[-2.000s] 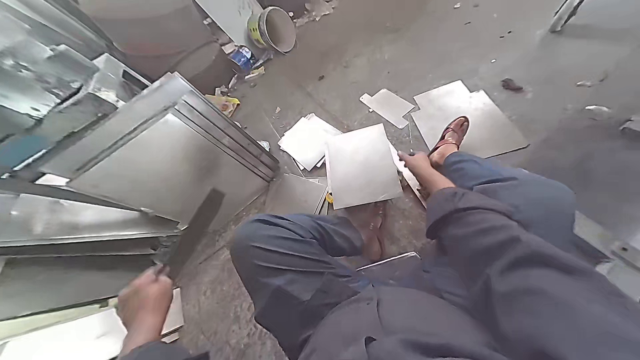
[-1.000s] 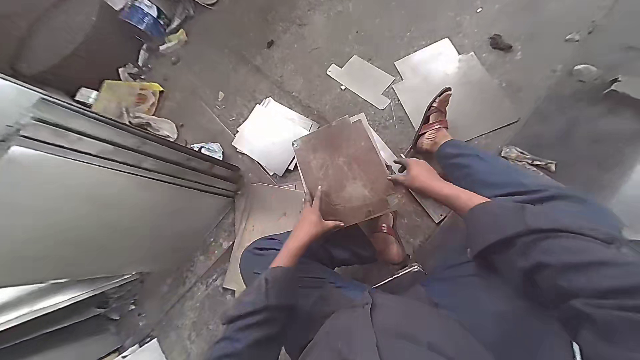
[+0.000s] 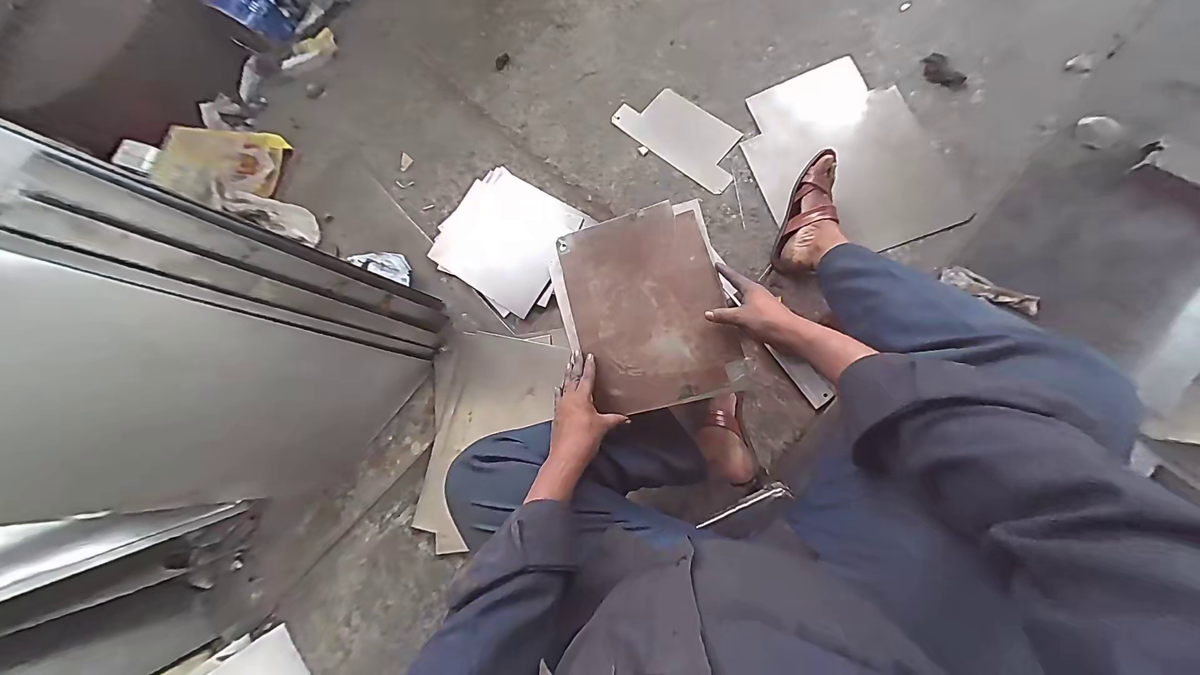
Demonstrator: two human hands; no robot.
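A roughly square brownish metal plate [image 3: 647,309] is held between both hands above the floor. My left hand [image 3: 579,408] grips its lower left edge, thumb on the face. My right hand [image 3: 750,307] holds the right edge, with the thumb on top. Lighter sheet edges show behind the plate, so more than one piece may be in the hands. Left of it lies a fanned stack of bright square sheets [image 3: 511,239]. Larger flat sheets [image 3: 497,389] lie beside my left knee, partly under the leg. A narrow metal strip [image 3: 802,375] rests below my right forearm.
Large metal panels [image 3: 187,375] stand at the left. A notched small sheet [image 3: 680,139] and a larger sheet [image 3: 891,169] lie ahead, the latter beside my sandalled right foot [image 3: 811,216]. A yellow wrapper [image 3: 220,159] and other litter lie at the upper left.
Two seconds ago my left hand held a long dark flat blade-like piece at the left; by one second ago it had come to the plate. The plate's pale face then showed; now a brownish face does.
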